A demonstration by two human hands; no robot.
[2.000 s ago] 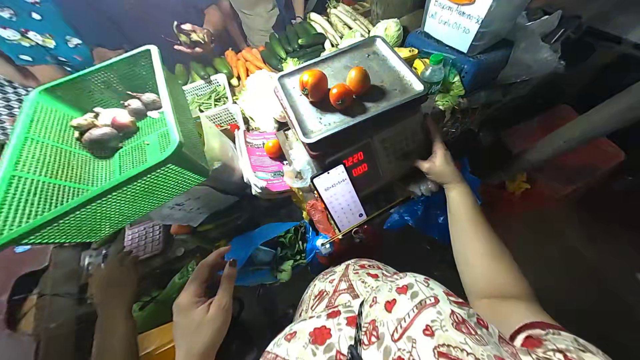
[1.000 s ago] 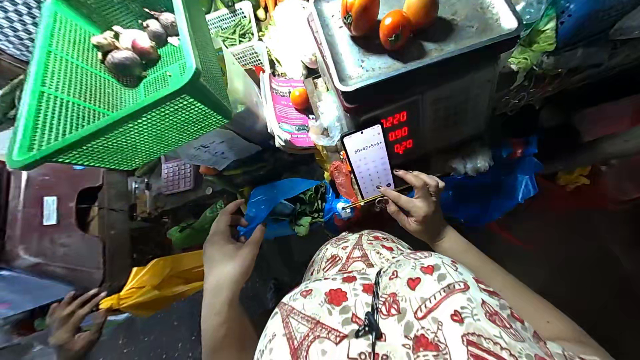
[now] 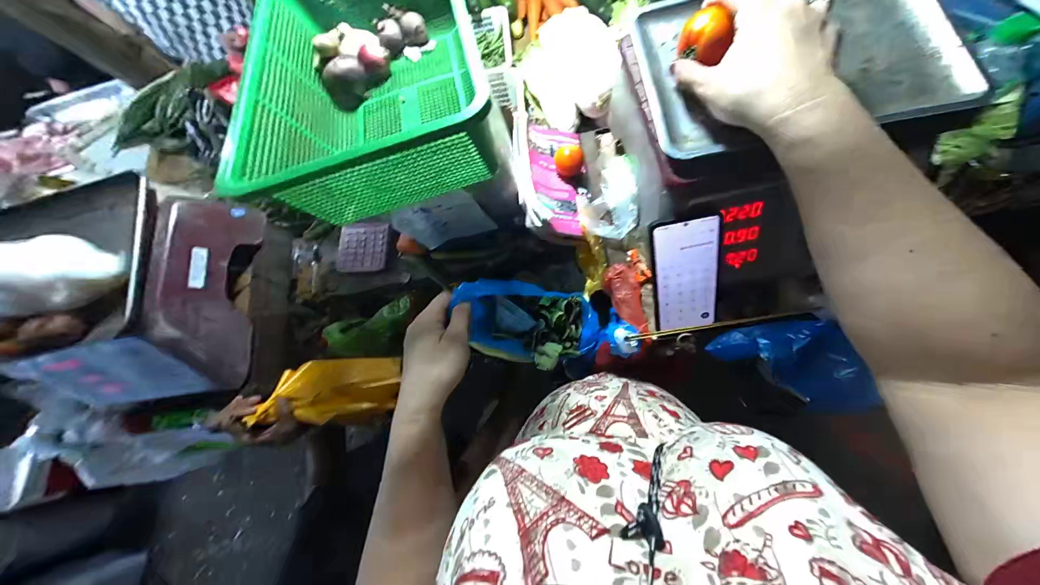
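My right hand (image 3: 768,69) is over the metal tray (image 3: 934,61) of a digital scale, its fingers round at least one tomato (image 3: 707,34); whatever lies under the palm is hidden. Below the tray, a phone (image 3: 686,272) showing a calculator stands against the scale's lit red display (image 3: 741,234). With my left hand (image 3: 439,345) I grip the left edge of a blue plastic bag (image 3: 520,292), whose mouth is spread and shows green leaves (image 3: 556,321) inside.
A green plastic basket (image 3: 390,142) with onions or shallots stands at upper left. Beside it are a cauliflower (image 3: 573,61) and a lone tomato (image 3: 569,160) on a pink packet. A small calculator (image 3: 362,247) lies below. Another person's hand (image 3: 272,418) holds a yellow bag (image 3: 337,390).
My right hand has gone from the phone up to the tray and onto a tomato. My left hand, earlier beside the blue bag, now grips its edge, and the bag's mouth is wider.
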